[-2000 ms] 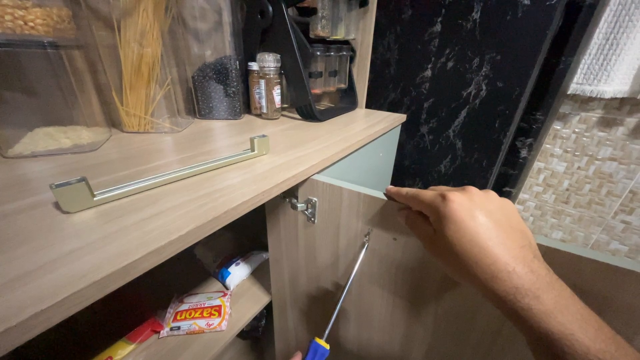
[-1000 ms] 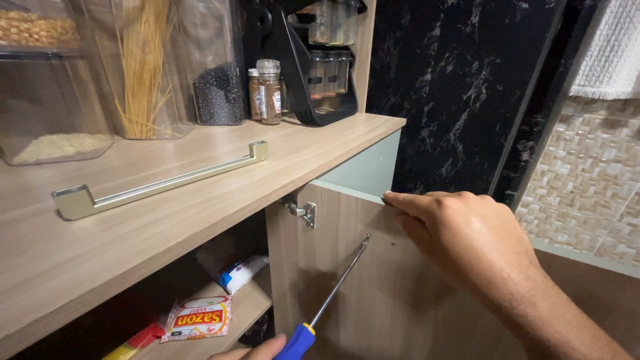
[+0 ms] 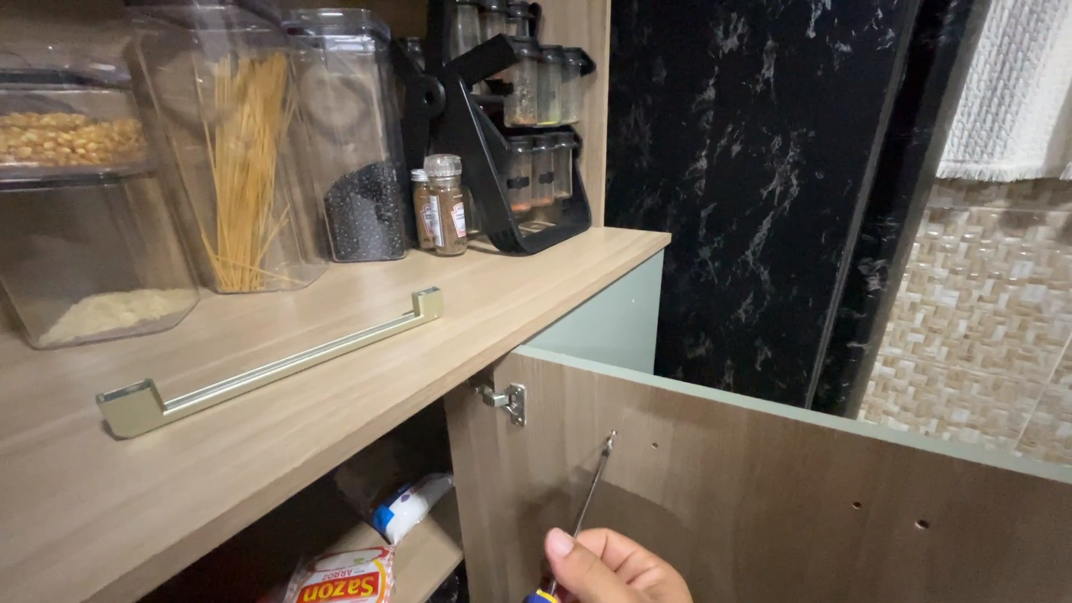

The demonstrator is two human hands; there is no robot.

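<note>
My right hand point(image 3: 620, 569), at the bottom centre, pinches the thin metal shaft of a screwdriver point(image 3: 591, 494) between thumb and fingers. Only a bit of the blue and yellow handle shows below the thumb. The screwdriver's tip meets a small screw or hole point(image 3: 613, 435) in the wood-grain inner face of a cabinet door point(image 3: 754, 502), right of a metal hinge point(image 3: 506, 402). More small holes lie farther right in the door. A gold-toned metal bar handle point(image 3: 285, 367) rests on the wooden counter. My left hand is out of view.
On the counter point(image 3: 502, 289) stand clear containers of corn kernels point(image 3: 71, 141), spaghetti point(image 3: 243, 167) and dark grains point(image 3: 364, 213), two spice bottles point(image 3: 446, 209) and a black spice rack point(image 3: 502, 201). Food packets point(image 3: 343, 578) lie on the shelf below. A black marbled panel point(image 3: 737, 167) rises behind the door.
My right hand has left the door's top edge and moved down to the screwdriver's shaft. The left hand, at the screwdriver's handle one second ago, no longer shows. The tip remains at the same spot.
</note>
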